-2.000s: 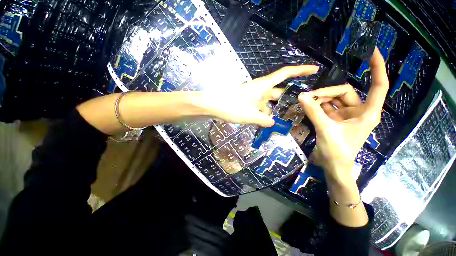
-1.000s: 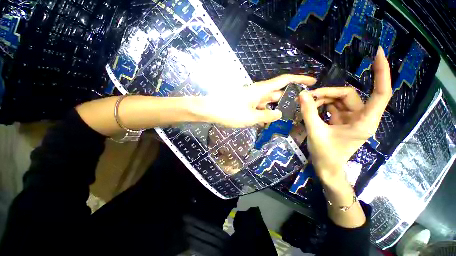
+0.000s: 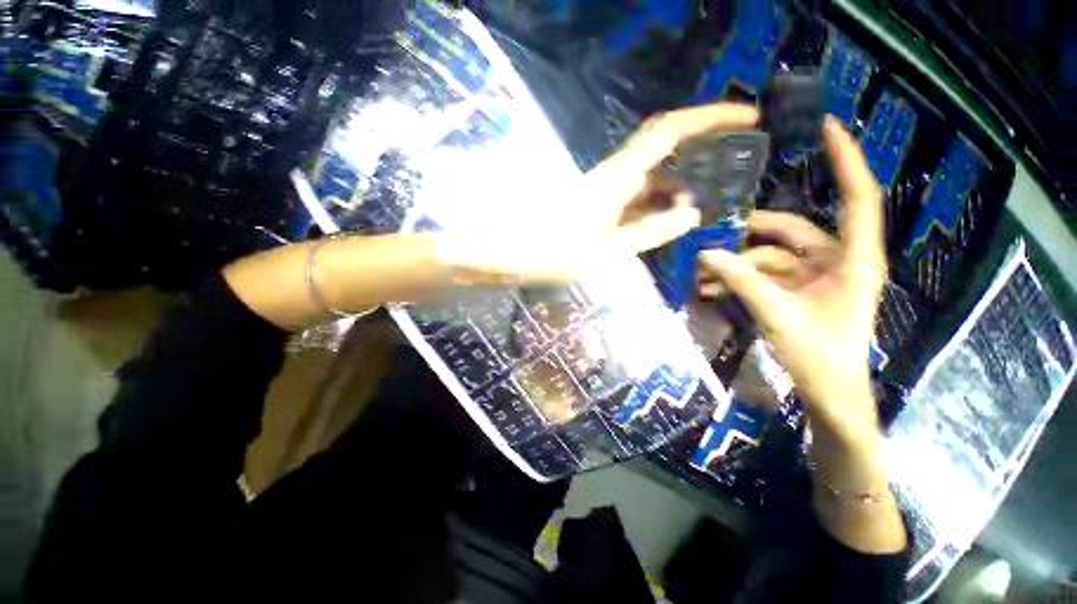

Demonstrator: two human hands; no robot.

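Observation:
A blue circuit board [image 3: 697, 257] with a dark grey near-square piece [image 3: 723, 175] at its upper end is held over the tray, blurred. My left hand [image 3: 632, 195] holds it from the left, thumb on the near side and index finger stretched along the top. My right hand [image 3: 815, 277] is at its right edge, thumb and bent fingers close together; blur hides whether they grip it. Another small dark piece [image 3: 797, 104] shows by my raised right index fingertip. A glossy die-cut sheet [image 3: 508, 407] with a white border and strong glare lies beneath my left forearm.
The black tray with blue boards [image 3: 945, 195] lies behind and right of my hands. Stacked black trays [image 3: 177, 153] stand at left. Another white-edged sheet [image 3: 980, 389] lies at right. A pale bench edge [image 3: 1045, 195] runs along the upper right.
The dark piece and board have moved up and slightly right with my left hand. My left index finger has lifted. The small dark piece shows again by my right index fingertip.

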